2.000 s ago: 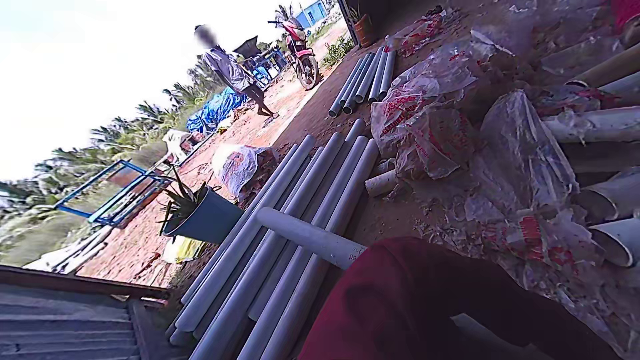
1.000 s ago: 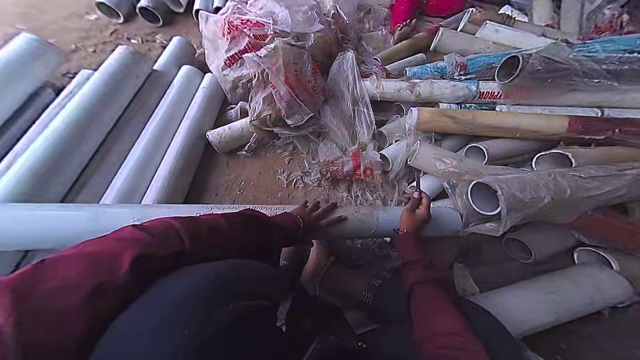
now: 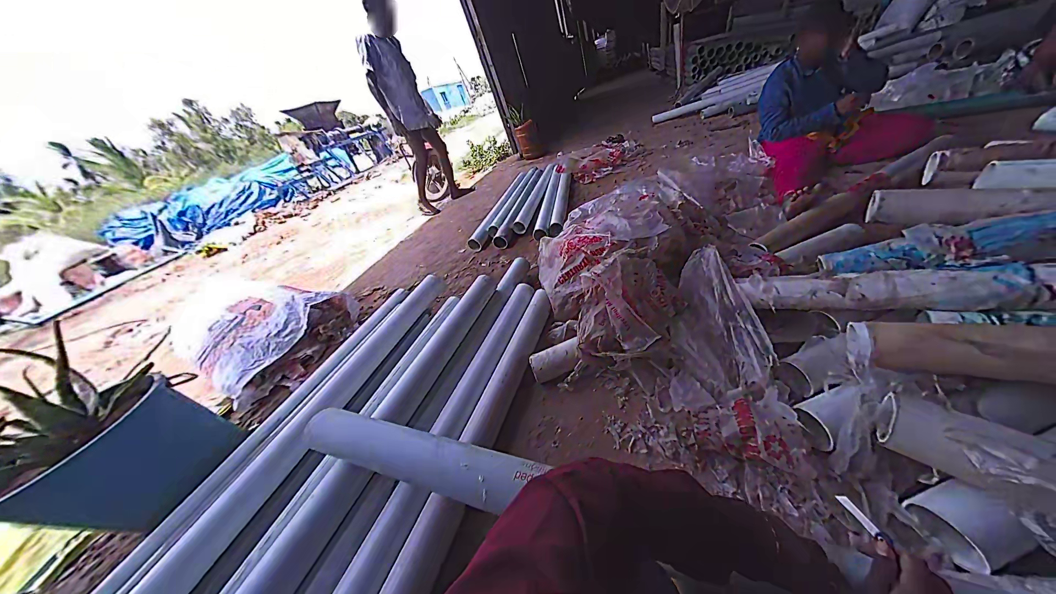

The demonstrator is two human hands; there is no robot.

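Note:
A pale plastic pipe (image 3: 421,455) bearing printed letters lies across several parallel grey pipes (image 3: 346,487). My maroon sleeve (image 3: 627,528) covers its right end and hides my left hand. At the bottom right edge, my right hand (image 3: 903,573) grips a small knife (image 3: 860,518), its light blade pointing up and left. Beside that hand are wide pipe ends (image 3: 957,524) and clear plastic wrapping.
Crumpled plastic wrap (image 3: 619,264) is heaped beyond the pipes, with wrapped pipes (image 3: 907,289) at right. A person (image 3: 813,107) sits at back right; another (image 3: 404,91) stands outside. A blue planter (image 3: 124,462) is at left.
The view has swung from my hands on the pipe toward the yard. My left hand, flat on the pipe a second ago, is out of sight. The standing person has moved in front of the motorcycle.

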